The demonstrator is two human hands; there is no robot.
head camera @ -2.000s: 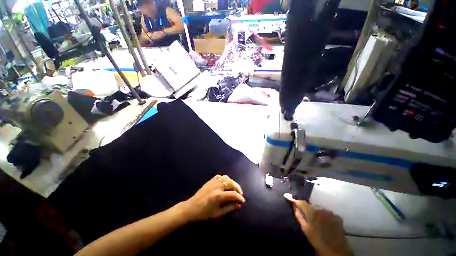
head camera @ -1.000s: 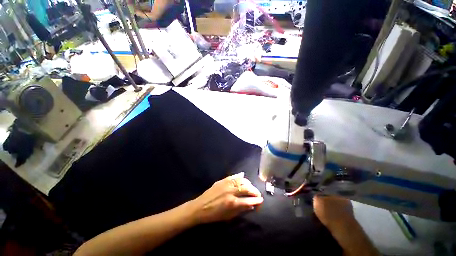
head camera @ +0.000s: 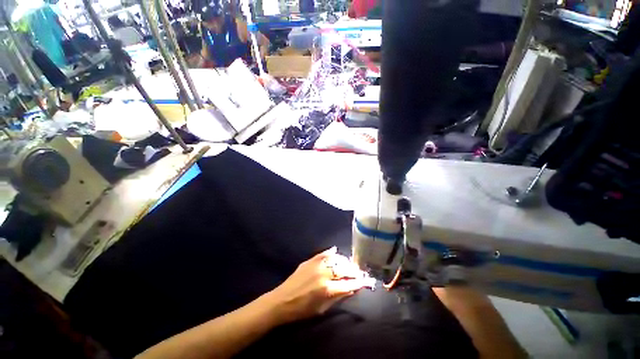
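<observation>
A wide black cloth (head camera: pixel 210 238) covers the table and runs under the white sewing machine head (head camera: pixel 477 263) with a blue stripe. My left hand (head camera: pixel 319 284) lies on the cloth at the left of the presser foot area (head camera: pixel 403 291), fingertips close together by the lit needle area. Whether it pinches the cloth is unclear. My right hand (head camera: pixel 460 305) is right of the needle, under the arm; its fingers are hidden behind the machine head.
An older cream machine (head camera: pixel 56 172) stands at left. A slim green-and-blue tool (head camera: pixel 559 324) lies under the arm. A dark vertical sleeve-like column (head camera: pixel 414 91) rises above the machine head. A person (head camera: pixel 226 38) sits behind, past white boxes (head camera: pixel 235 98).
My left hand has moved right, closer to the needle. My right hand has gone behind the machine head since the earliest frame. The camera view has shifted.
</observation>
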